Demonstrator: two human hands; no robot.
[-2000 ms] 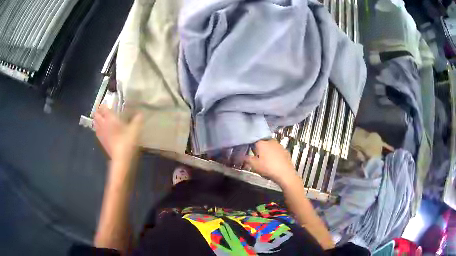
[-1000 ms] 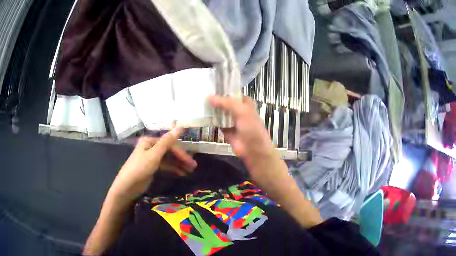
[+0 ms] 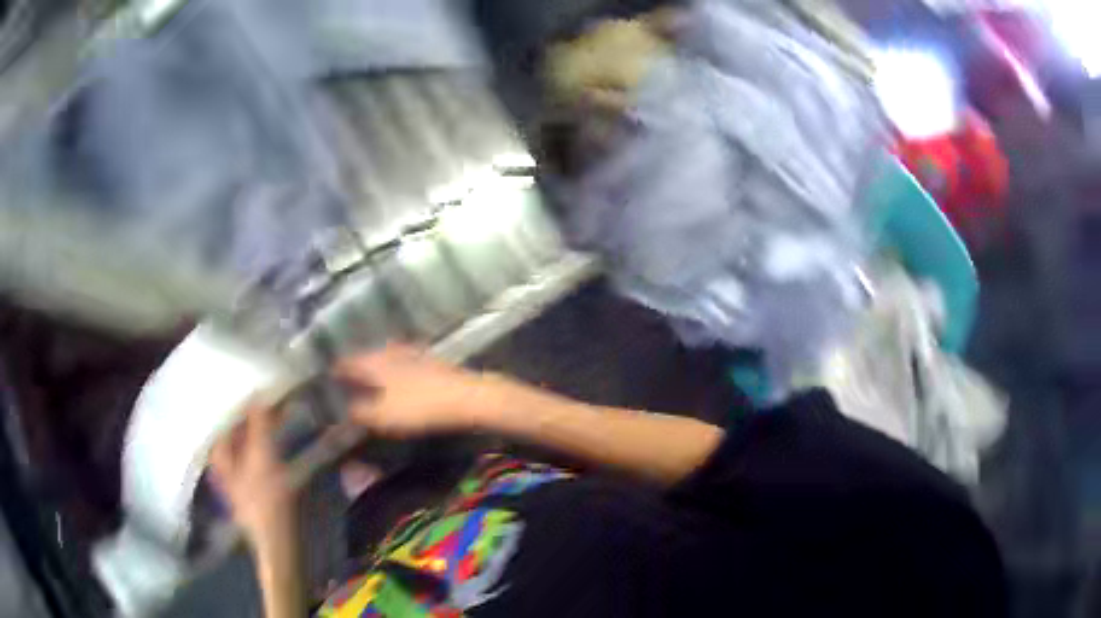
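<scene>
The view is strongly blurred. Lavender-grey fabric (image 3: 169, 145) lies over the metal tube rack (image 3: 447, 260) at the upper left. A white fabric edge (image 3: 193, 404) curves down over the rack's front at the left. My left hand (image 3: 251, 465) is at this white edge, fingers up; whether it grips the fabric is too blurred to tell. My right hand (image 3: 398, 389) is at the rack's front edge, just right of the white piece; its fingertips are blurred, and any hold is unclear.
A pile of lavender-grey fabric (image 3: 737, 181) lies right of the rack, with a tan piece (image 3: 604, 60) at its top. A teal basket (image 3: 936, 242) stands beside it, with pale beige fabric (image 3: 912, 374) hanging at its front. A red object (image 3: 960, 169) is behind.
The view has swung, so the rack is tilted and the basket and lavender pile are nearer the middle. Lavender fabric again covers much of the rack's visible top. Both hands appear lower left.
</scene>
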